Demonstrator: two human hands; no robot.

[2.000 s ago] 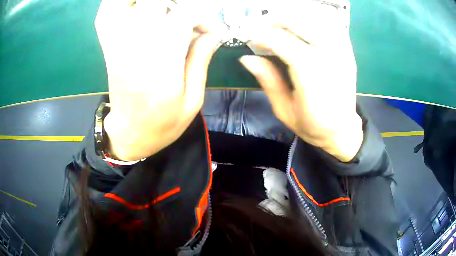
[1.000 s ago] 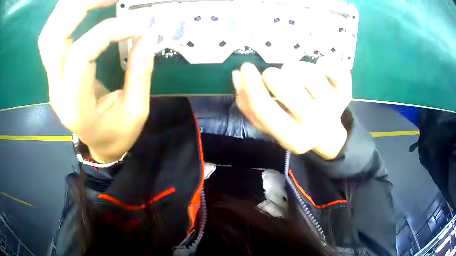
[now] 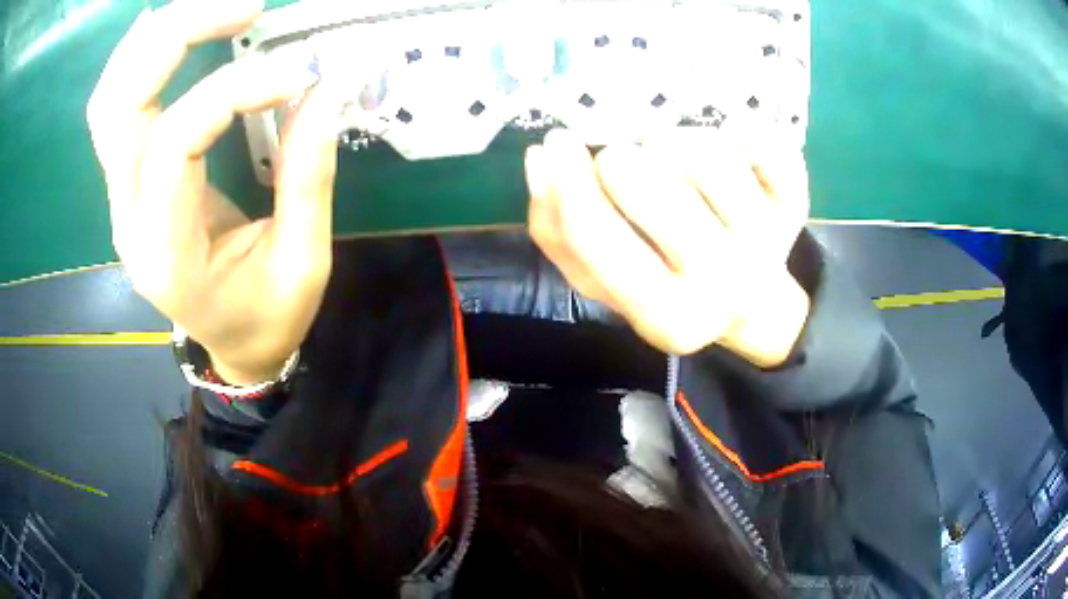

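A silver-white perforated metal plate (image 3: 451, 88) lies over the green bench top, tilted slightly, its notched edge towards me. Small dark holes dot it, and bluish round openings show near its middle and left. My left hand (image 3: 223, 222) is at the plate's left end, thumb and index fingertip close together over the left opening. Whether a small part is between them cannot be told. My right hand (image 3: 685, 240) lies with bent fingers along the notched edge at the right, gripping the plate there. Both hands are bare and overexposed.
The green bench top (image 3: 937, 129) has a thin pale-brown front edge. Below it are grey floor (image 3: 70, 398) with yellow lines, my dark jacket with orange-red piping, and my lap close to the edge. A dark object (image 3: 1036, 339) stands at the far right.
From two seconds ago, my left hand has moved left from the plate's middle to its left end. Since one second ago, the plate and right hand have shifted slightly left, and the plate has tilted.
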